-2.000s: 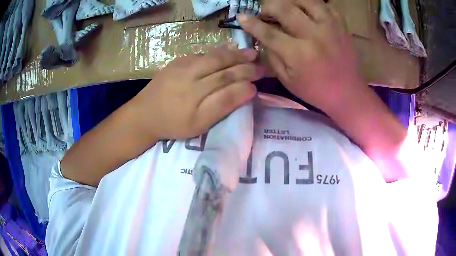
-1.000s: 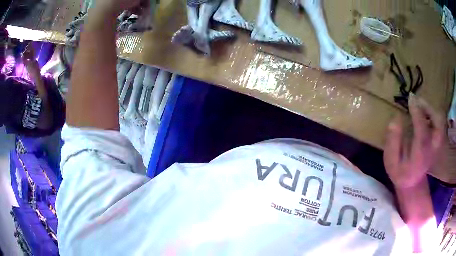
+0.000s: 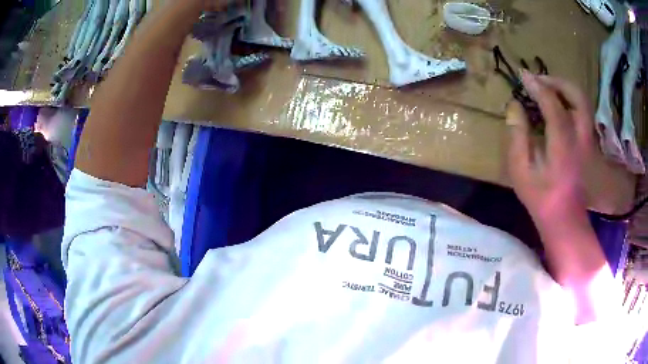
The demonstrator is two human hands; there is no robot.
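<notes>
My right hand (image 3: 551, 142) is over the table at the right, its fingertips at the tangle of thin black pieces (image 3: 506, 67); whether it pinches one is unclear. My left arm reaches to the top left. My left hand (image 3: 212, 6) is mostly cut off by the top edge, above a grey prop leg (image 3: 222, 53) lying among others; its grip is hidden. Pale prop legs (image 3: 401, 64) with splayed toes lie in the middle. A small white glue dish (image 3: 467, 18) with a thin stick lies beyond them.
Several stacked legs (image 3: 106, 43) lie at the table's left, and a pair of legs (image 3: 609, 92) at the right. A blue bin rim (image 3: 195, 192) and more legs show below the cardboard-covered table (image 3: 284, 124). A dark cable lies at the right edge.
The leg held in both hands two seconds ago is no longer in front of me. My hands have moved apart, left to the upper left, right to the black pieces. The view has shifted.
</notes>
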